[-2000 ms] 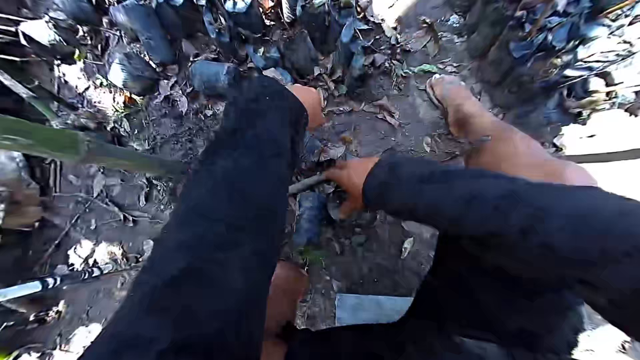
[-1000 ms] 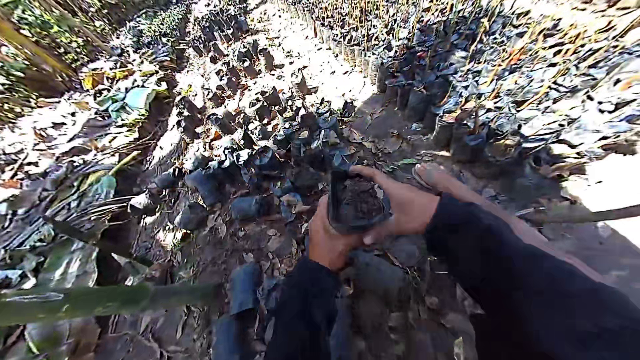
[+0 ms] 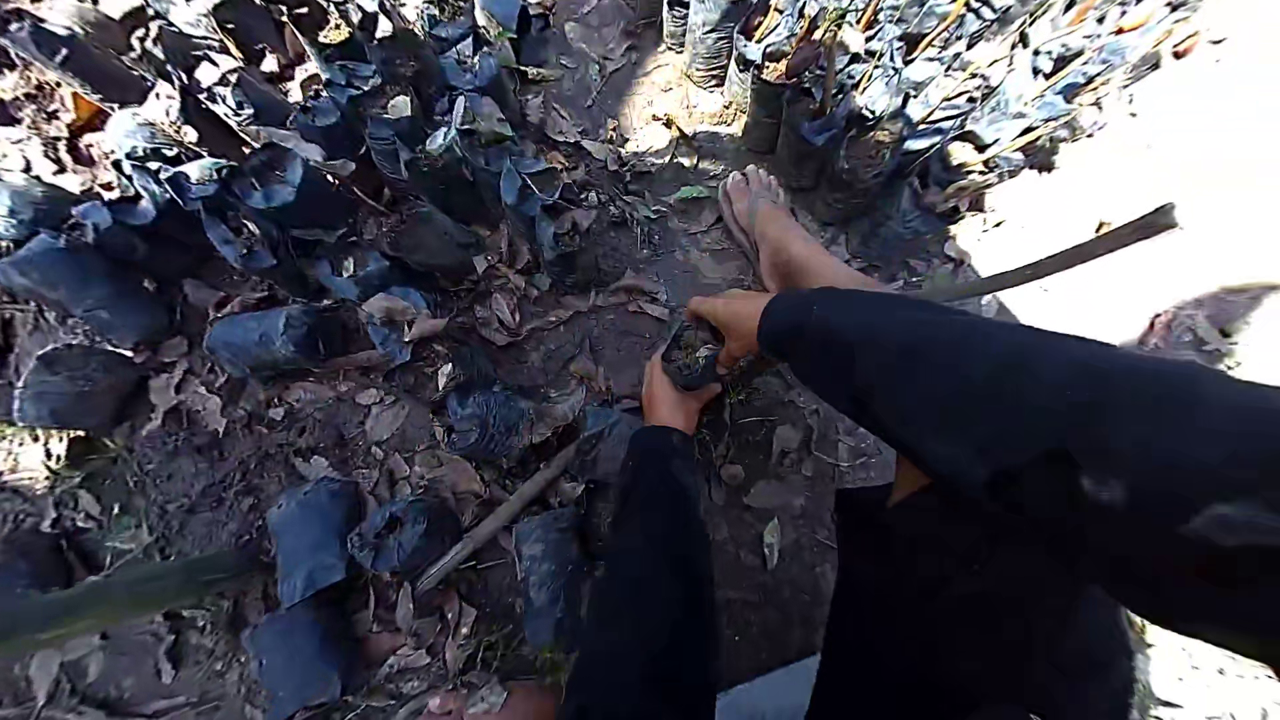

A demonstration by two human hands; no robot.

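Observation:
Between both hands is a black plastic nursery bag (image 3: 690, 360) with soil in its open top, close to the ground. My left hand (image 3: 672, 398) grips it from the near left side, its thumb at the rim. My right hand (image 3: 733, 322) holds the far right side with the fingers curled over the edge. Just left of my left sleeve, filled black bags (image 3: 548, 575) lie on the soil, and a wooden stick (image 3: 500, 515) rests among them.
Many black nursery bags (image 3: 270, 185) crowd the upper left. Bagged seedlings (image 3: 800, 100) stand at the upper right. My sandalled foot (image 3: 765, 215) is beyond the hands. A green bamboo pole (image 3: 130, 595) crosses the lower left; a brown stick (image 3: 1060, 255) lies at right.
A second ago both hands held the soil-filled bag raised, its top facing me; now they hold it lower, near the ground. Two seconds ago my right hand was at a stick. The view has tilted down.

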